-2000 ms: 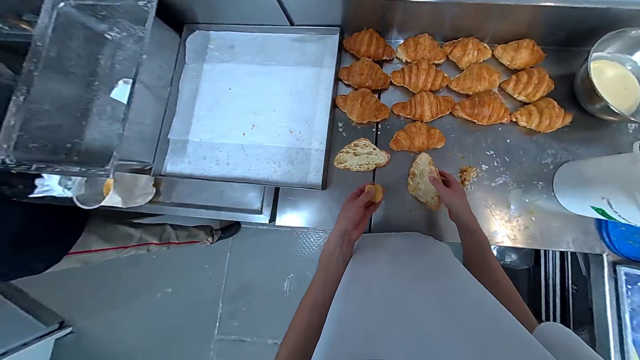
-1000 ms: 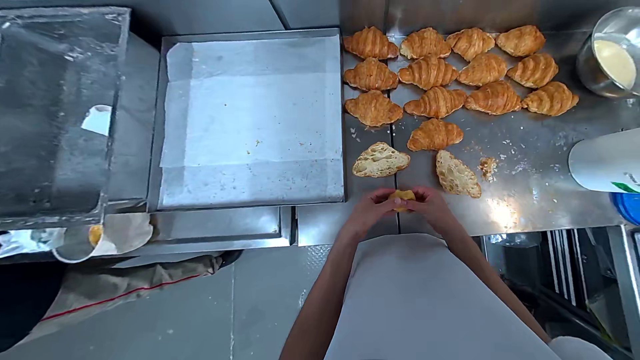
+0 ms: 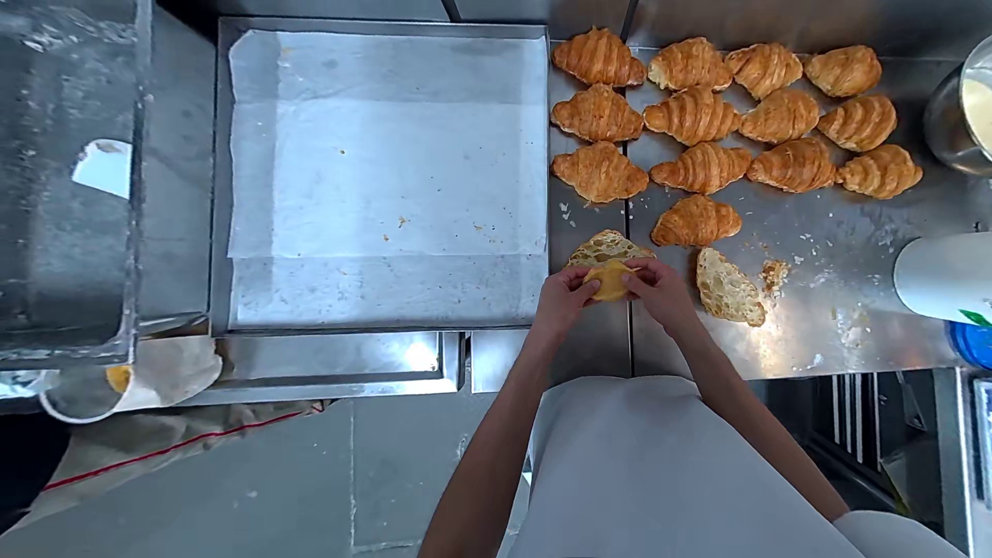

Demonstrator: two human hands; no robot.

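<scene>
Between them, my left hand [image 3: 566,297] and my right hand [image 3: 657,288] hold a flattened piece of yellow-orange filling [image 3: 610,280] by its two sides. They hold it just over the near edge of one croissant half [image 3: 607,246], which lies cut face up and is partly hidden. The other croissant half [image 3: 728,287] lies cut face up to the right of my right hand, with a small heap of crumbs [image 3: 774,275] beside it. Several whole baked croissants [image 3: 696,221] rest in rows on the steel worktop beyond my hands.
A metal tray [image 3: 380,331] lined with white paper stands to the left. Beyond it is a clear plastic bin [image 3: 62,353]. On the right are a metal bowl [image 3: 949,128] of pale cream and a white container [image 3: 942,277]. Part of another person's clothing [image 3: 186,449] shows at the lower left.
My right hand has let go of the croissant half it touched two seconds ago and joined my left hand. The yellow-orange piece now looks flatter and wider, and both hands have moved up to the left croissant half.
</scene>
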